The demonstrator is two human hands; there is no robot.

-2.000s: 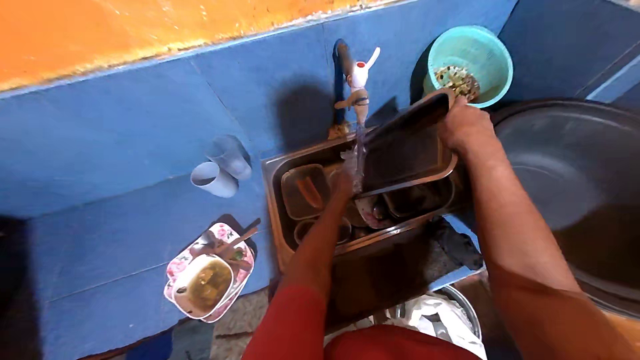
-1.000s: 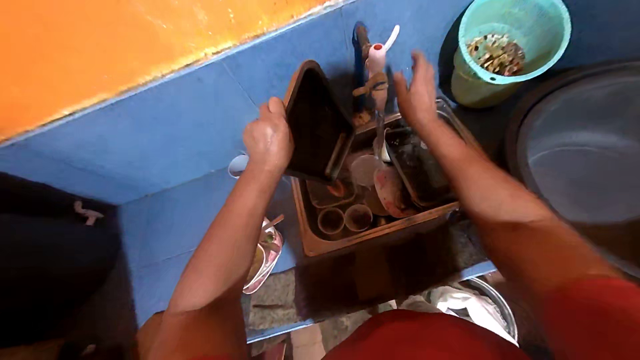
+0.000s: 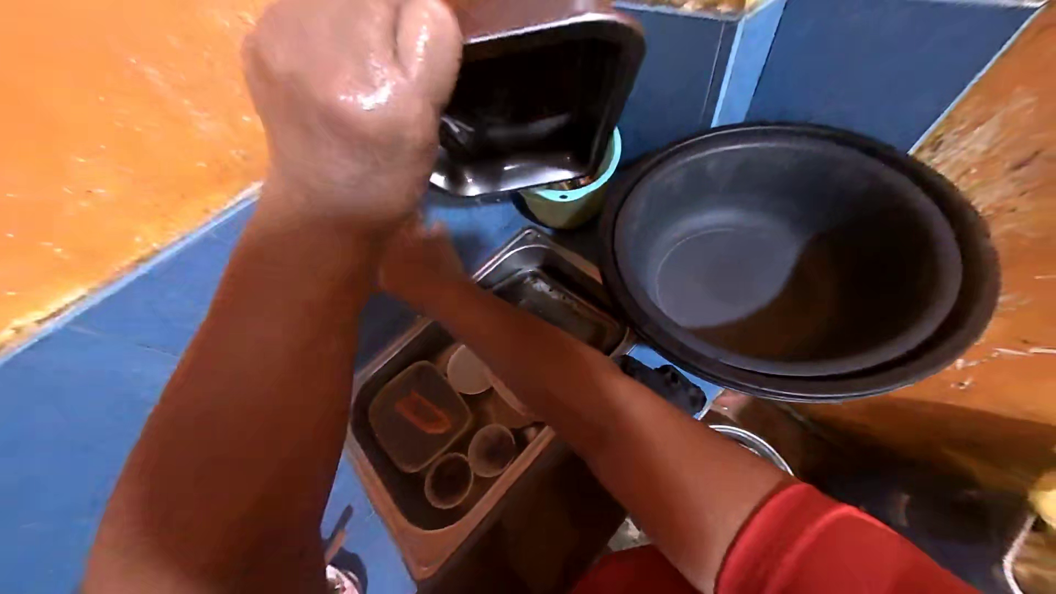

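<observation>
My left hand (image 3: 355,99), wet and raised high at the upper left, grips a dark rectangular metal pan (image 3: 536,107) at its left side. The pan is tilted, its hollow facing me, above the sink. My right hand (image 3: 421,260) is lower, behind my left wrist; its fingers are partly hidden and blurred, and I cannot tell whether it touches anything. Below, the metal sink (image 3: 392,520) holds a squarish container (image 3: 421,417) with an orange-red piece on it, two round cups (image 3: 450,480), a pale round dish (image 3: 469,370) and another dark pan (image 3: 561,309). The faucet is hidden.
A large black round basin (image 3: 726,264) stands right of the sink. A turquoise bucket (image 3: 569,202) is partly behind the raised pan. A dark crumpled item (image 3: 664,384) lies between sink and basin. Blue tiles and an orange wall (image 3: 99,124) border the left.
The pan in my left hand has gone up, away from the sink. My right hand, beside the faucet a second ago, is now behind my left wrist. The view has turned toward the basin.
</observation>
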